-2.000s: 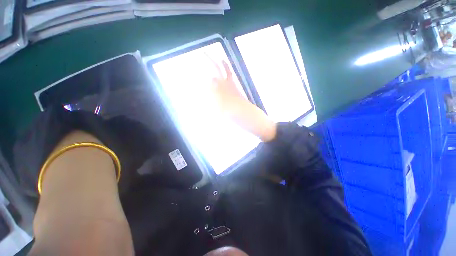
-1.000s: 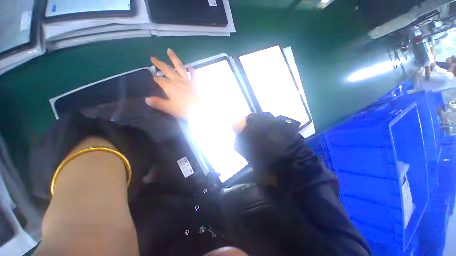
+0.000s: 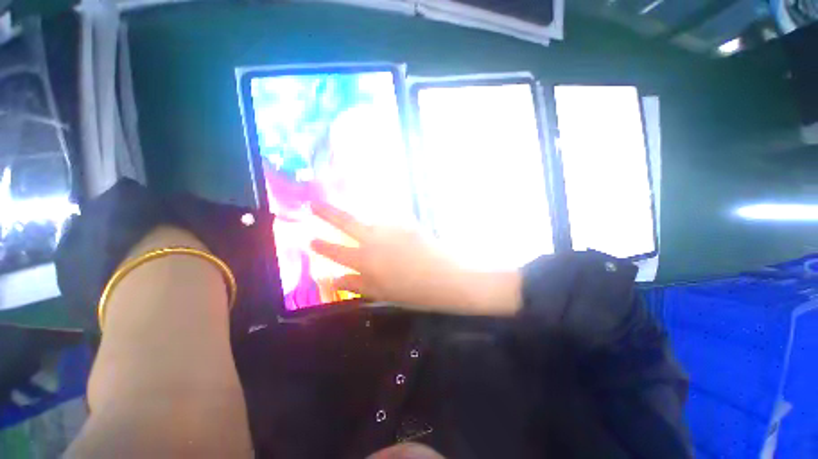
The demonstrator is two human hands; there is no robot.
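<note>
Three lit tablets lie side by side on the green mat. The left tablet (image 3: 296,125) shows a colourful picture of blue, pink and yellow, partly washed out by glare. The middle tablet (image 3: 484,170) and the right tablet (image 3: 603,170) glare blank white. Pale sheets stick out from under them. My right hand (image 3: 386,264) is over the lower part of the left tablet, fingers spread and pointing left, holding nothing; whether it touches the glass is unclear. My left forearm with a gold bracelet is at lower left, but my left hand is hidden beyond the dark sleeve.
Pale sheets (image 3: 109,108) stand at the left, beside a shiny, film-like dark surface (image 3: 31,134). A dark tablet on white sheets (image 3: 502,11) is cut off at the top edge. Blue crates (image 3: 735,350) are at lower right. A blue and green area shows at lower left.
The view has turned, so the tablets now stand more upright in it. The left tablet, dark before, now shows a colourful picture. My right hand is now over it.
</note>
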